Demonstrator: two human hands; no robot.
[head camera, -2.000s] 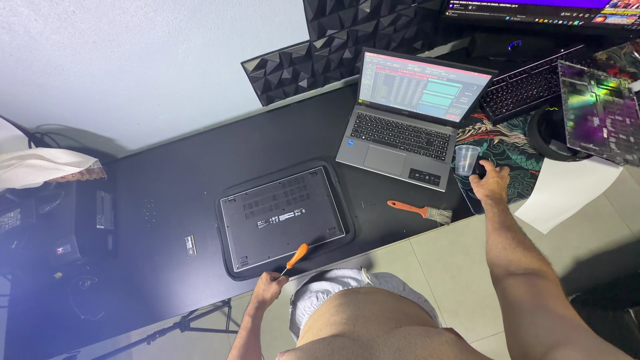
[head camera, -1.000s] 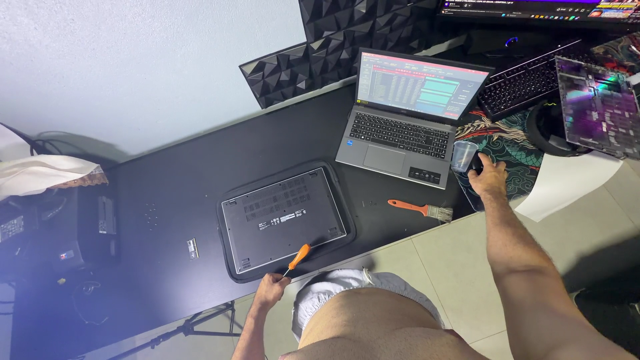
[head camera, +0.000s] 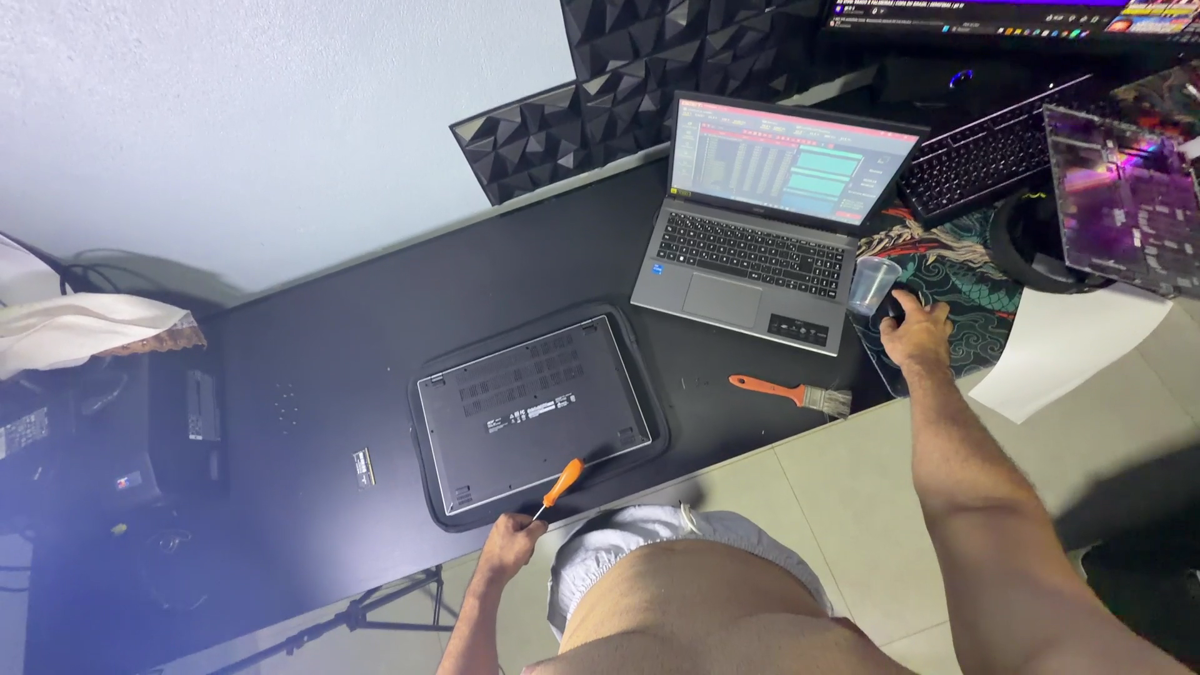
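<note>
My left hand (head camera: 512, 545) grips the shaft end of a screwdriver with an orange handle (head camera: 563, 483); the handle points up over the near edge of a closed laptop. That black laptop (head camera: 534, 450) lies bottom side up on a dark padded sleeve (head camera: 647, 450). At the right, my right hand (head camera: 915, 330) rests on a black computer mouse (head camera: 896, 307) on a patterned mouse pad (head camera: 975, 328). Touching or close to its fingers is a clear plastic cup (head camera: 873, 285). An open grey laptop (head camera: 724, 298) with a lit screen stands left of the cup.
A paintbrush with an orange handle (head camera: 767, 387) lies near the desk's front edge. A memory module (head camera: 364, 468) and several small screws (head camera: 286, 408) are left of the sleeve. At the right are a keyboard (head camera: 984, 155), a headset (head camera: 1022, 244) and a sheet of white paper (head camera: 1059, 347).
</note>
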